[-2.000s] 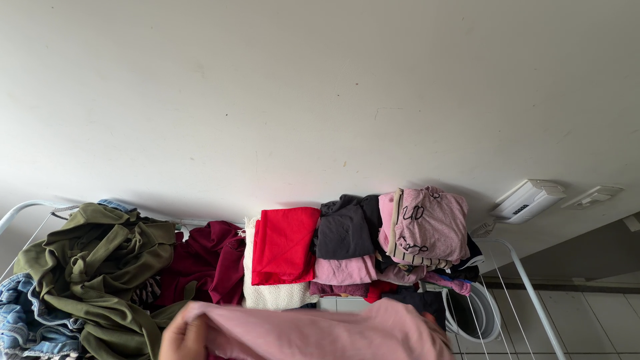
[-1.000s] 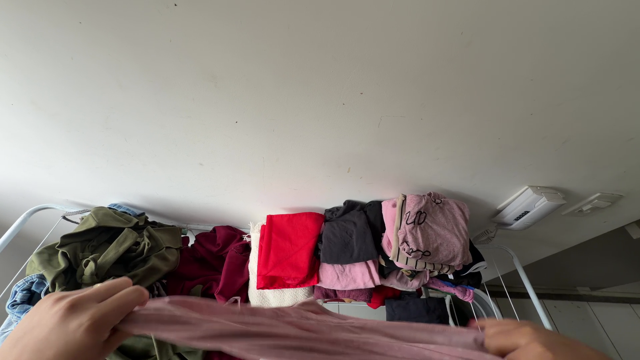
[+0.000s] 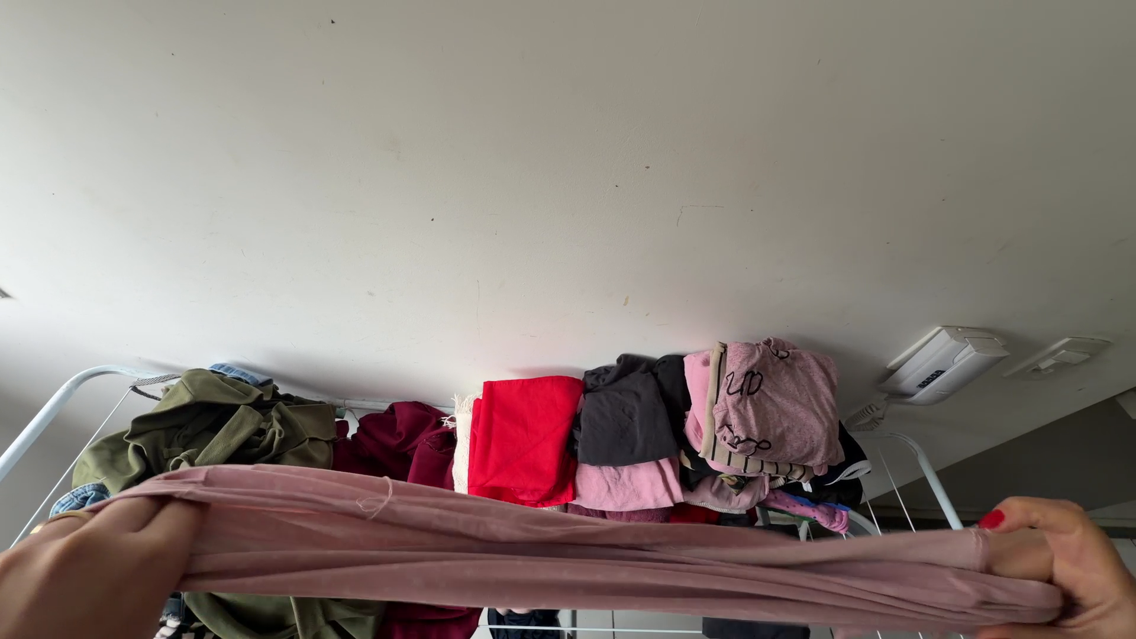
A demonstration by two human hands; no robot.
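A dusty-pink garment (image 3: 550, 559) is stretched sideways across the lower view, above the drying rack. My left hand (image 3: 111, 555) grips its left end, the fingers partly inside the cloth. At the other end my right hand (image 3: 1052, 559), with red nail polish, is closed on the fabric. Behind the garment, an olive-green garment (image 3: 213, 426) lies heaped beside a maroon one (image 3: 399, 439). Folded pieces sit to the right: a red cloth (image 3: 524, 439) on a cream one, a dark grey garment (image 3: 626, 413) on a pink one, and a pink top with black lettering (image 3: 772, 408).
The white drying rack (image 3: 67, 408) stands against a pale wall (image 3: 532, 195). On the wall at right are a white emergency-light-like fixture (image 3: 945, 364) and a switch plate (image 3: 1065, 355). Some denim (image 3: 80, 499) shows at the far left.
The pink garment, bunched low two seconds ago, is now pulled out wide between both hands. Since one second ago, it has risen and shows more of its cloth.
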